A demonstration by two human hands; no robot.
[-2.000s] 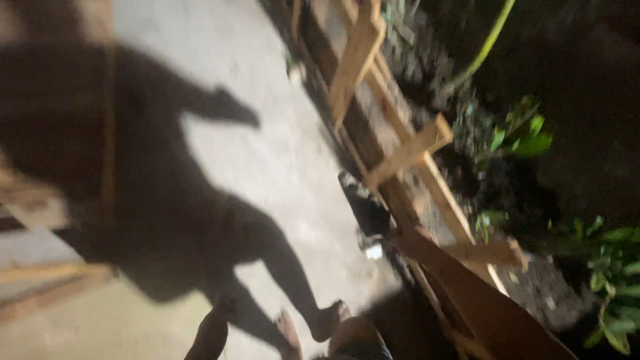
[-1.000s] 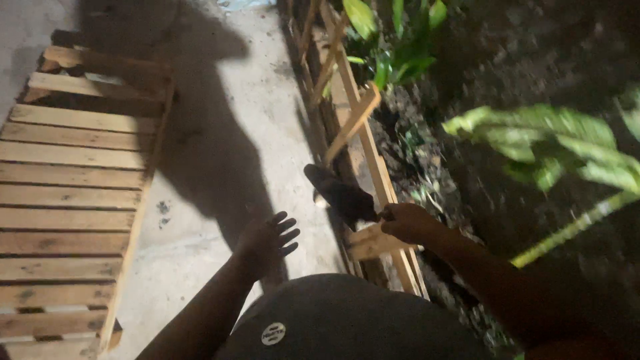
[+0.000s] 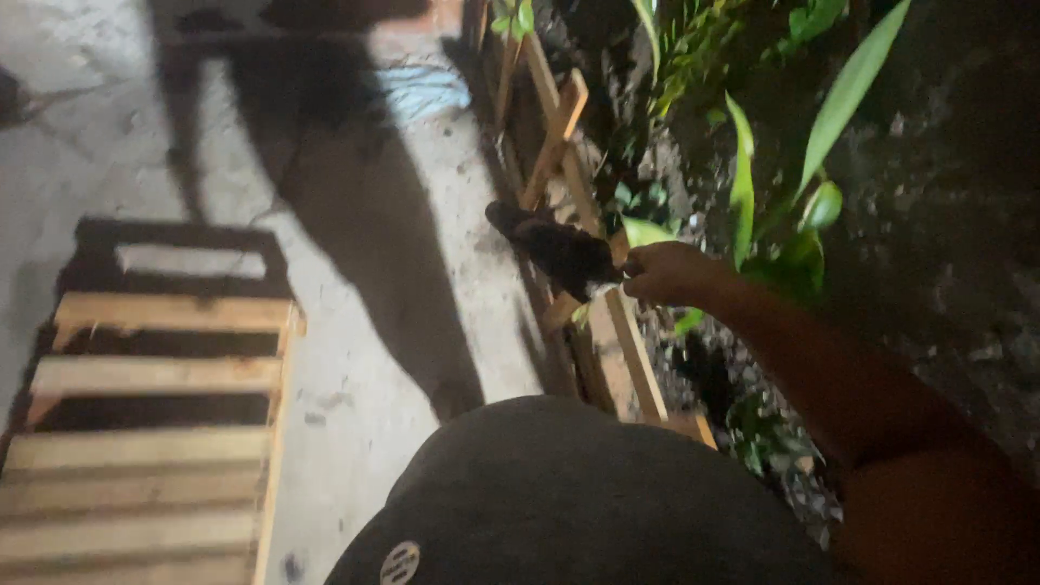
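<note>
My right hand (image 3: 662, 275) reaches in from the right, its fingers closed on one end of a dark, blurred object (image 3: 561, 250). That object looks like a trowel blade carrying dark soil, though the blur leaves this uncertain. It points to the upper left, over a low wooden border (image 3: 630, 349) between the concrete floor and a planted bed. Green leaves (image 3: 647, 231) are right beside the hand. My left hand is out of view. The front of my dark shirt covers the bottom middle.
A slatted wooden pallet (image 3: 154, 374) lies at the lower left on the concrete floor (image 3: 349, 357), with shadows across the floor. A crossed wooden stake (image 3: 561, 134) stands along the border. Light-blue material (image 3: 422, 91) lies near the top. Leafy plants (image 3: 741, 191) grow in the dark bed.
My left hand, with fingers spread one second ago, has left the view. The right hand still grips the dark object. The view has shifted, with the pallet now lower.
</note>
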